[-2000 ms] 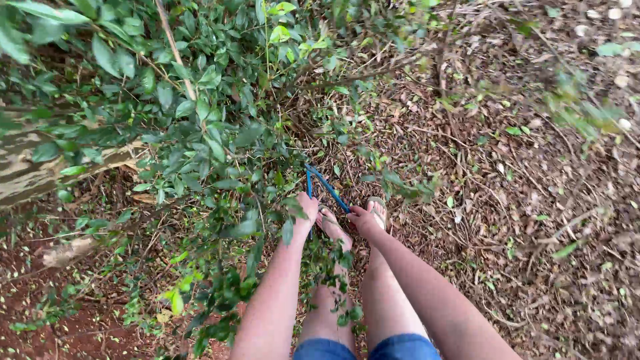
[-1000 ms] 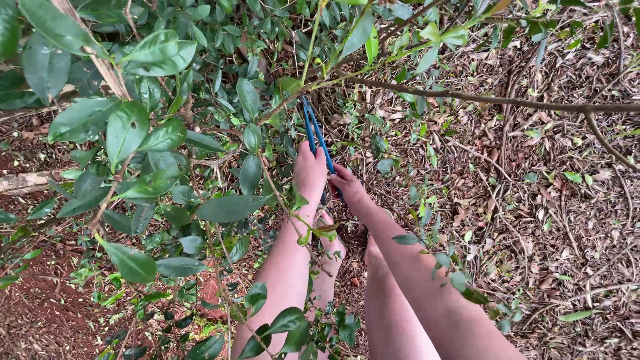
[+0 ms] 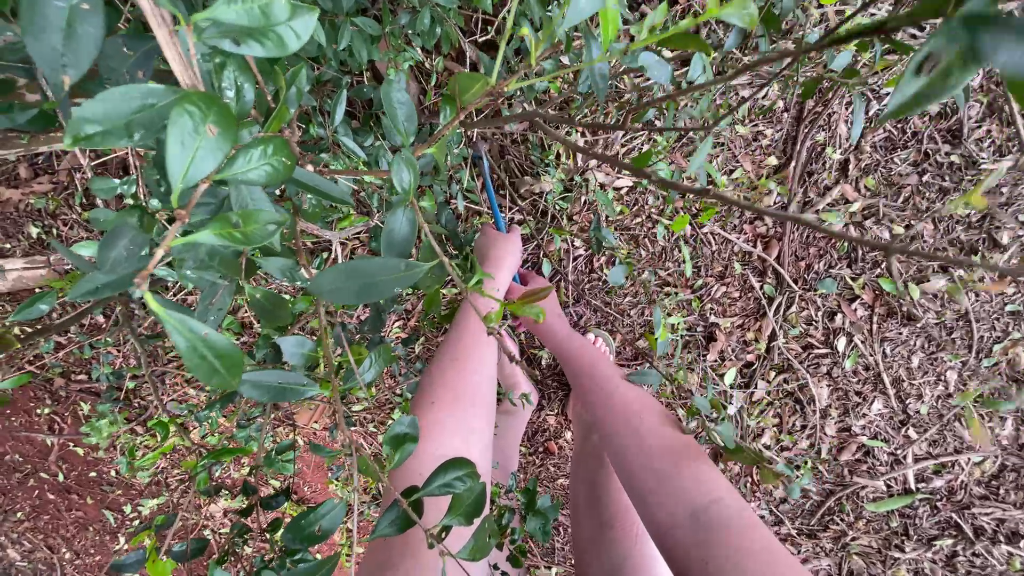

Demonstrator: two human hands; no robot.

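Observation:
A blue long-handled tool (image 3: 491,192), probably loppers, reaches from my hands up into the shrub. My left hand (image 3: 498,254) is closed round one blue handle. Just below and to the right, my right hand (image 3: 536,302) is closed round the lower end of a blue handle. The two handles lie close together or in line; which cannot be told. Dark foliage hides the head of the tool. A leafy twig (image 3: 456,272) crosses in front of my left wrist.
A long thin branch (image 3: 720,196) runs from the shrub to the right edge. Big green leaves (image 3: 372,280) hang close on the left. Leaf litter (image 3: 904,384) covers the ground at right, red soil (image 3: 56,472) lies lower left, and my sandalled foot (image 3: 600,342) shows below my hands.
Two seconds ago the blue handles stood apart in a V; they have come together, my hands with them. The view has moved in among the branches.

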